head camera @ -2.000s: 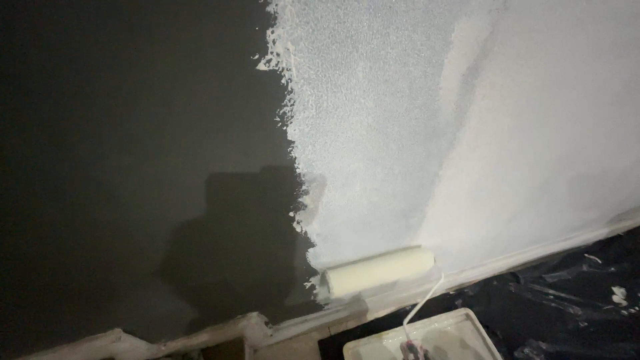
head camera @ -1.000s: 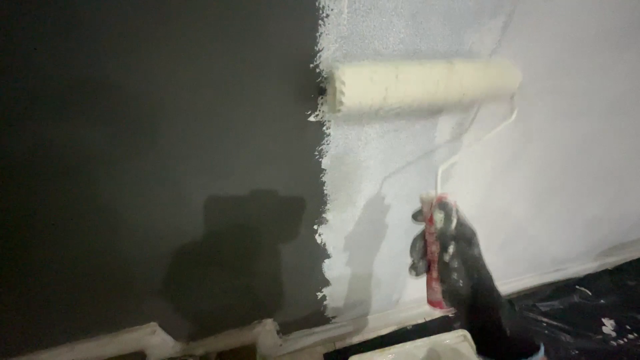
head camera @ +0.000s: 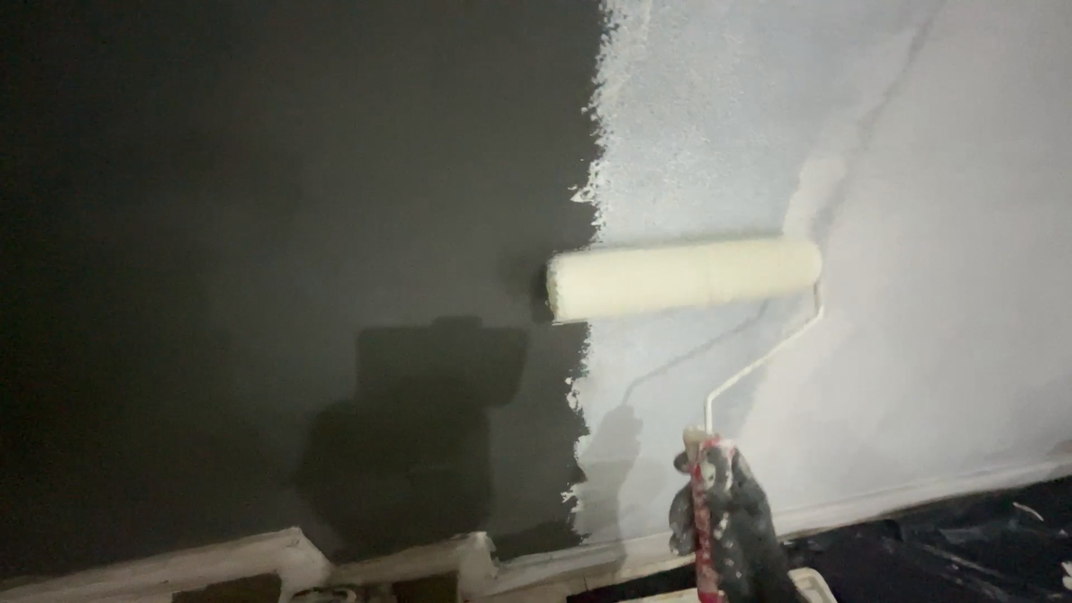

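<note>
A paint roller [head camera: 687,278] with a cream sleeve and a bent wire frame lies across the ragged edge between the dark wall [head camera: 293,209] on the left and the white-painted wall [head camera: 938,293] on the right. My right hand [head camera: 729,519], in a dark glove spotted with white paint, grips its red handle [head camera: 706,528] at the lower right. Fresh-looking bluish-white paint [head camera: 687,151] spans the strip beside the edge. My left hand is out of view.
A white baseboard [head camera: 913,494] runs along the wall's foot, with a stepped section at lower left. Dark plastic sheeting [head camera: 946,536] covers the floor at right. Part of a pale paint tray [head camera: 812,582] shows behind the hand.
The roller was low by the baseboard two seconds ago, then high on the wall, and is now lower than one second ago. My right hand has moved down with it.
</note>
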